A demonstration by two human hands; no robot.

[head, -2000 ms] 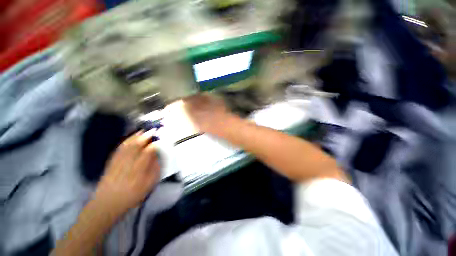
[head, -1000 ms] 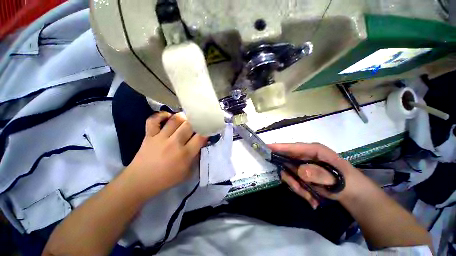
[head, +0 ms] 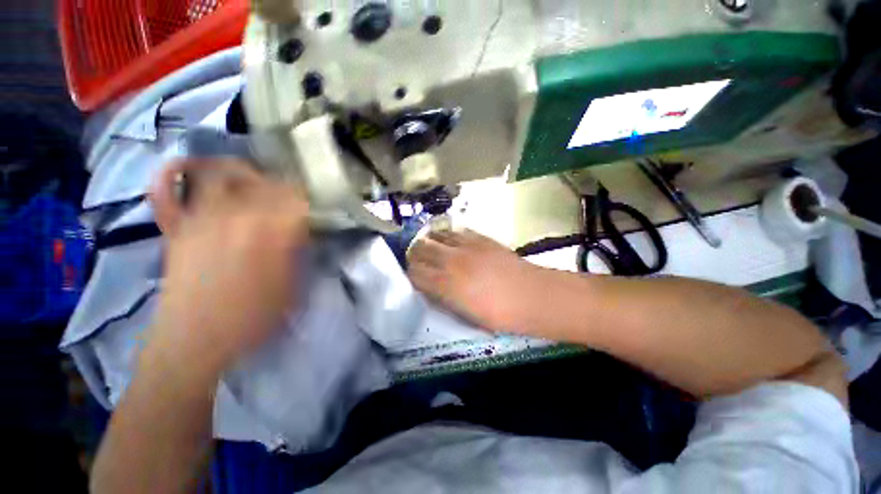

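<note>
The cream sewing machine (head: 493, 39) spans the top of the head view. A light grey garment panel (head: 299, 338), partly blurred, hangs from the needle area over the table's front left edge. My left hand (head: 232, 241) is raised and blurred at the left, over the grey cloth; whether its fingers grip cloth cannot be told. My right hand (head: 468, 275) lies on the table beside the presser foot, fingers bent at the edge of the grey cloth; its hold is unclear. The black-handled scissors (head: 623, 239) lie on the table right of the needle.
A slim metal tool (head: 681, 203) and a white tape roll (head: 794, 208) are at the right. The green-framed control panel (head: 649, 113) is above them. A red basket (head: 159, 48) is behind left, and a blue crate (head: 39, 256) is far left.
The scissors have left my right hand and lie by the machine. My right hand has moved left to the presser foot. My left hand has moved left and up. The view has shifted.
</note>
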